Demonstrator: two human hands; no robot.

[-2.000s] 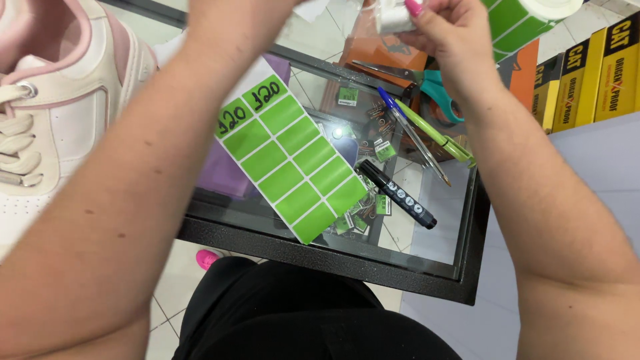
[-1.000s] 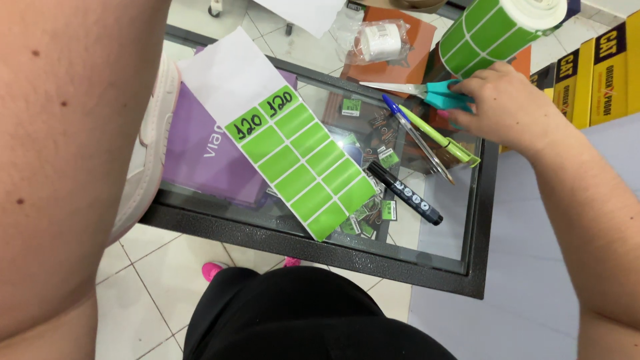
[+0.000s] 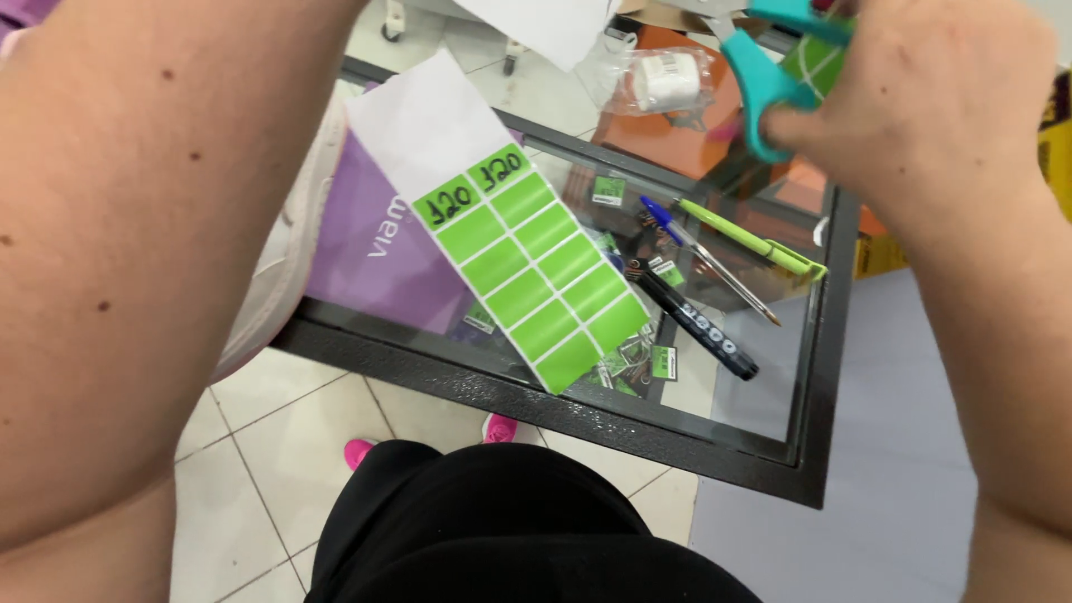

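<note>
My right hand (image 3: 938, 92) holds teal-handled scissors (image 3: 758, 92) at the upper right, a finger and thumb in the handle loops; the blades run out of the top edge. My left forearm crosses the left side, its hand out of frame. A sheet of green stickers (image 3: 536, 276), two of them handwritten, lies on the glass tabletop. To its right lie a black marker (image 3: 699, 322), a blue-capped ballpoint pen (image 3: 716, 264) and a lime-green pen (image 3: 749, 239). A white roll in clear plastic (image 3: 666, 79) rests above them.
A white sneaker (image 3: 293, 243) stands at the left beside a purple item (image 3: 377, 243). The table's black metal frame (image 3: 536, 410) runs along the near side. Tagged small items (image 3: 664, 363) show through the glass. An orange box (image 3: 670, 142) and yellow boxes (image 3: 879, 255) are at the right.
My right hand has lifted the scissors from the table, where they lay beside the pens. The wrapped white roll, in my right hand two seconds ago, now lies on the orange surface.
</note>
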